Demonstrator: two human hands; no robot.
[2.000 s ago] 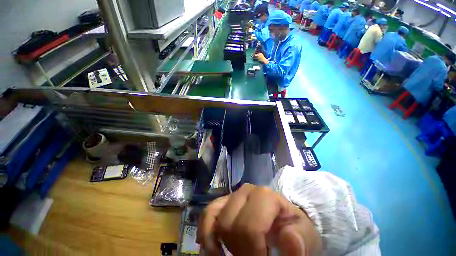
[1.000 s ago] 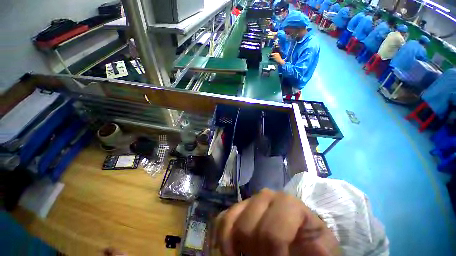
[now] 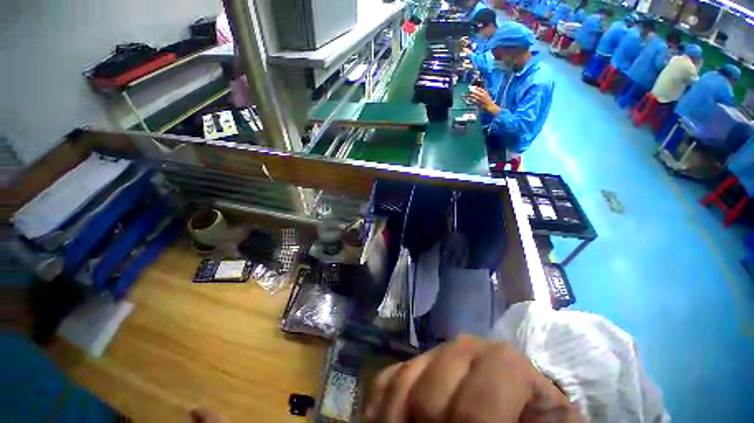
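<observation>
My right hand (image 3: 475, 384), in a white striped sleeve, is large and blurred at the bottom edge, with its fingers curled down. What lies under its fingers is hidden. A phone unit (image 3: 341, 395) with a pale label lies just left of it on the desk. A small black part (image 3: 301, 404) lies left of that unit. A clear bag of small parts (image 3: 314, 310) sits in a dark shallow tray. Only a fingertip of my left hand (image 3: 202, 415) shows at the bottom edge; what it does cannot be told.
A dark blue file rack (image 3: 475, 227) with papers stands right. Document trays (image 3: 116, 240) are stacked left. Another phone unit (image 3: 221, 270), a pale tape roll (image 3: 207, 228) and a clear bottle (image 3: 327, 235) stand toward the low partition (image 3: 273, 161). Blue-coated workers sit beyond.
The view has turned, so the desk and hall appear shifted to the right. A fingertip of my left hand now shows at the bottom edge. My right hand stays curled over the desk's right side.
</observation>
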